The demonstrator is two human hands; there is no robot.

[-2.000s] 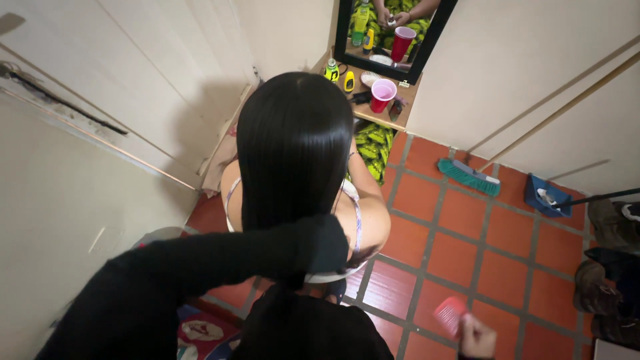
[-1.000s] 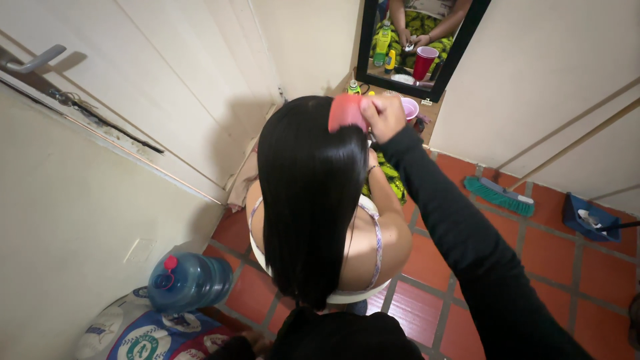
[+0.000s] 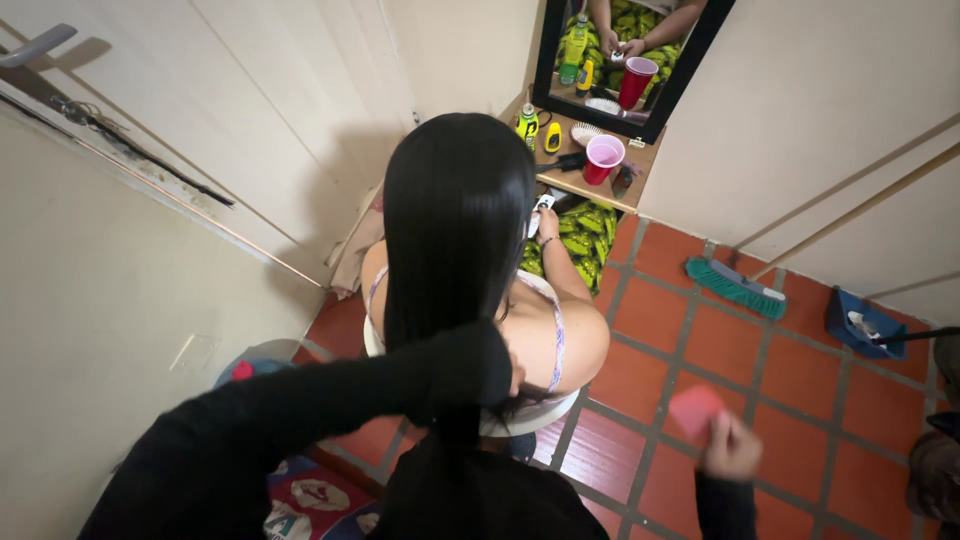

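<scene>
A seated person's long, straight black hair hangs down the back. My left arm in a black sleeve reaches across it, and my left hand is at the lower hair near the right shoulder blade, mostly hidden by the sleeve; its grip does not show. Dark strands stick out beside it. Off to the right, over the floor, my right hand holds a pink-red comb, blurred and apart from the hair. The seated person holds a small white object above patterned green and black fabric.
A wooden shelf under a black-framed mirror bears a red cup, a white-bristled hairbrush and bottles. A green broom and blue dustpan are at the right wall. A door stands left, shoes at far right.
My right hand has moved with the comb from the top of the hair to out over the floor at the right. My left arm has come across the lower hair.
</scene>
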